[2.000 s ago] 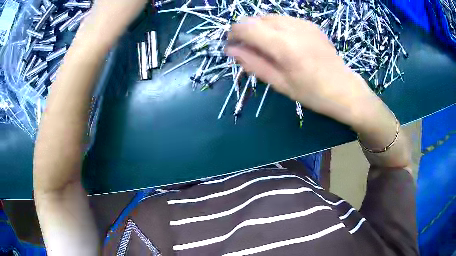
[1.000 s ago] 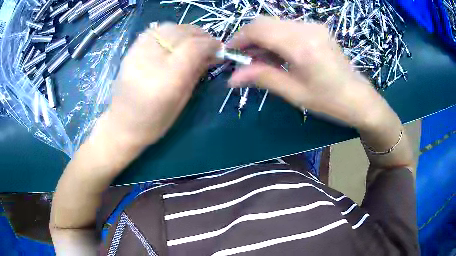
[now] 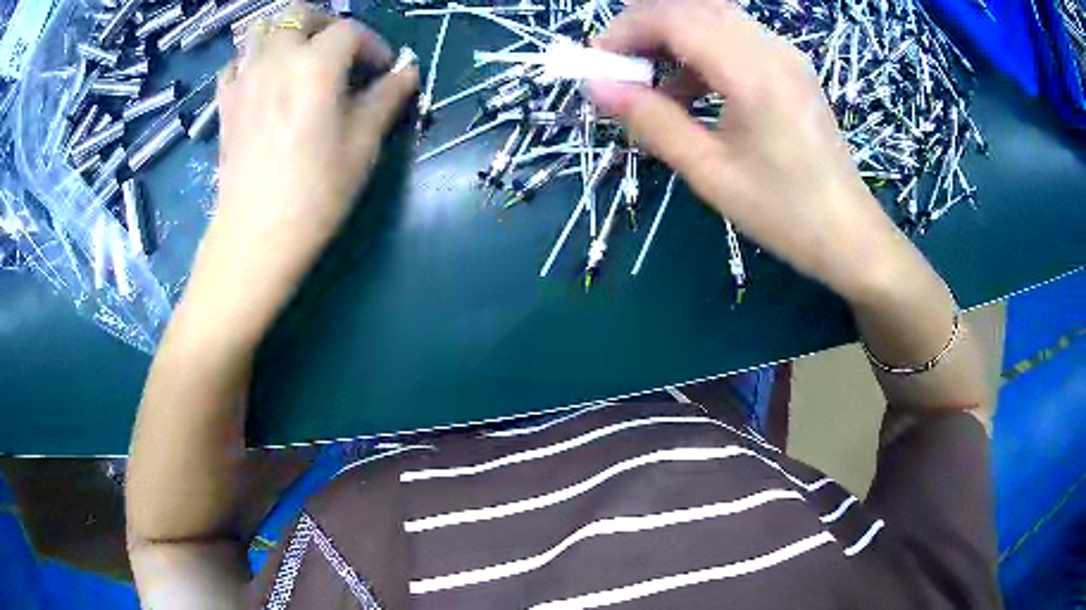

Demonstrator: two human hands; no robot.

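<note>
My right hand pinches a white sleeve between thumb and fingers at the upper middle, over the rod pile. The sleeve lies roughly level, and a thin pale rod runs out to its left; whether it sits in the sleeve is unclear. My left hand is at the upper left beside the metal tubes, thumb and index finger close together. A small pale, shiny bit shows at those fingertips, too small to name. Rod inserts lie tangled at centre and right, some with yellow-green tips.
A crinkled clear bag spreads under and around the tubes at left. A blue container is at the upper right. The dark green bench top ends at a front edge close to my striped top.
My left hand came in from the upper edge, met my right hand near the pile, then moved back left. The white sleeve between them a second ago is now in my right hand.
</note>
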